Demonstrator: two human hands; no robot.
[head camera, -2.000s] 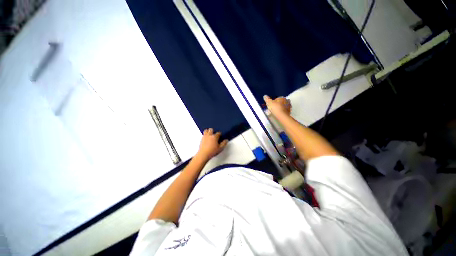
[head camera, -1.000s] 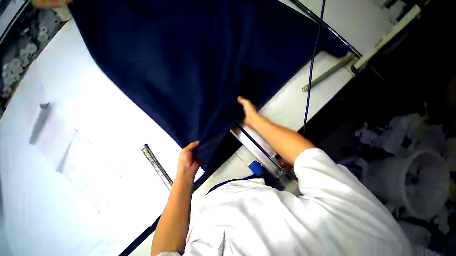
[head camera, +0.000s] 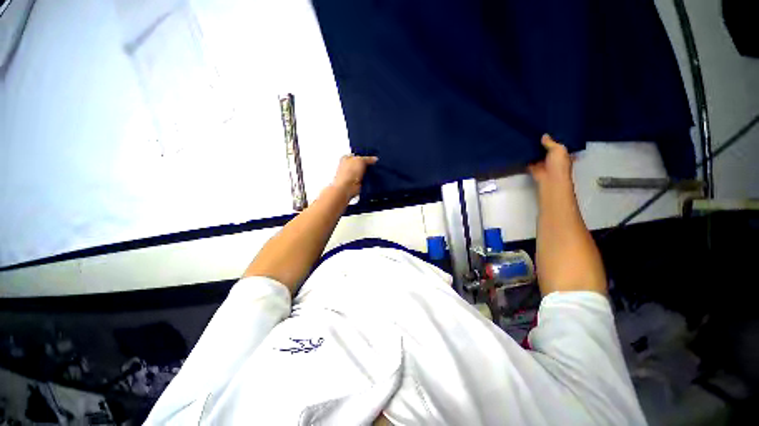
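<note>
The navy fabric ply (head camera: 466, 83) lies over the table and covers most of the track. My left hand (head camera: 354, 175) grips its near left corner, beside the white paper. My right hand (head camera: 553, 160) grips its near edge further right. The near end of the end-cutter track (head camera: 462, 216) sticks out from under the fabric between my hands. The end cutter (head camera: 509, 268) sits at this end, with blue, silver and red parts.
White marker paper (head camera: 191, 125) covers the left side, with a mottled metal bar (head camera: 293, 154) on it. A grey rod (head camera: 634, 182) is at the right table edge. A thin black power cord (head camera: 666, 195) hangs at the right. Blue blocks (head camera: 436, 247) flank the track end.
The fabric ply, first lying under the track, was lifted and now lies over it, held by both hands. My view has turned, so the table edge runs nearly level.
</note>
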